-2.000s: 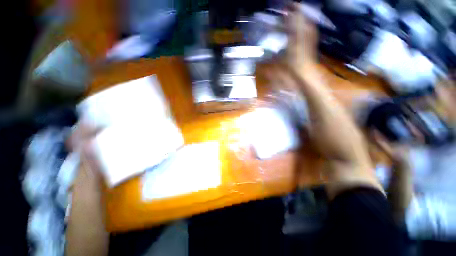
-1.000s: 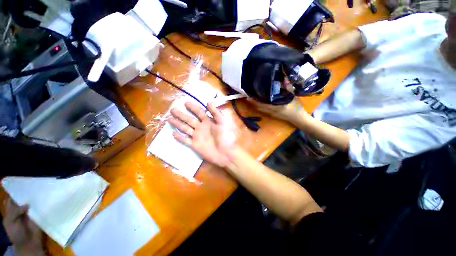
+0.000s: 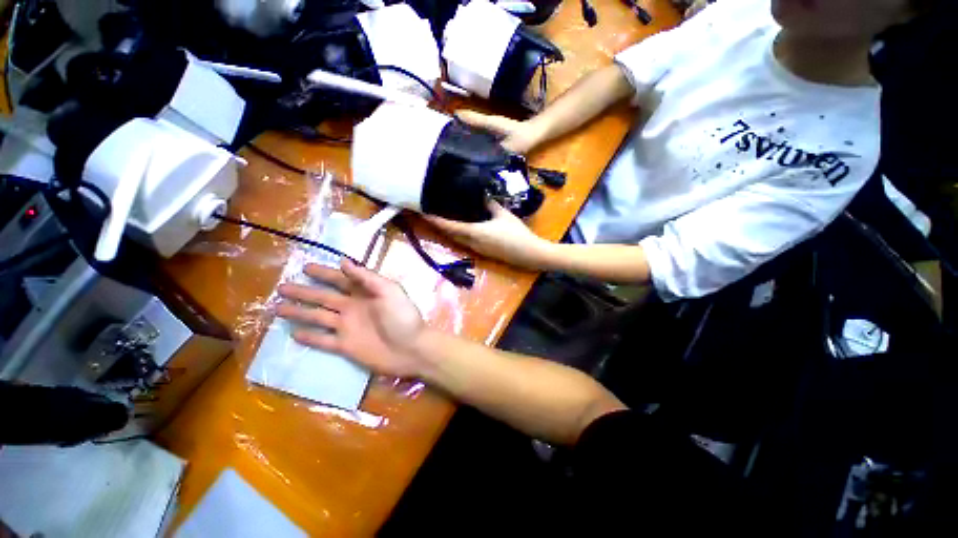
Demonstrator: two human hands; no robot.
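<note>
My right hand (image 3: 362, 321) is open with the palm up and fingers spread, above a white flat sheet or pad (image 3: 305, 373) on the orange bench. It holds nothing. Shiny clear film (image 3: 252, 315) lies around and under the pad. My left hand is almost wholly cut off at the bottom left corner; only a small dark sliver shows, and its grip cannot be told. A stack of white sheets (image 3: 84, 489) lies there, with a single white sheet (image 3: 236, 515) beside it.
Another person (image 3: 756, 158) holds a white-and-black camera unit (image 3: 404, 158); its black cable plug (image 3: 457, 273) lies near my wrist. A white camera housing with antennas (image 3: 158, 184) stands at the left. More units are behind. A grey-white box (image 3: 137, 347) and black cylinder (image 3: 63, 413) are at left.
The view has shifted to the right, and my left hand has nearly left the picture. My right hand stays open over the pad. The other person's camera unit has turned a little.
</note>
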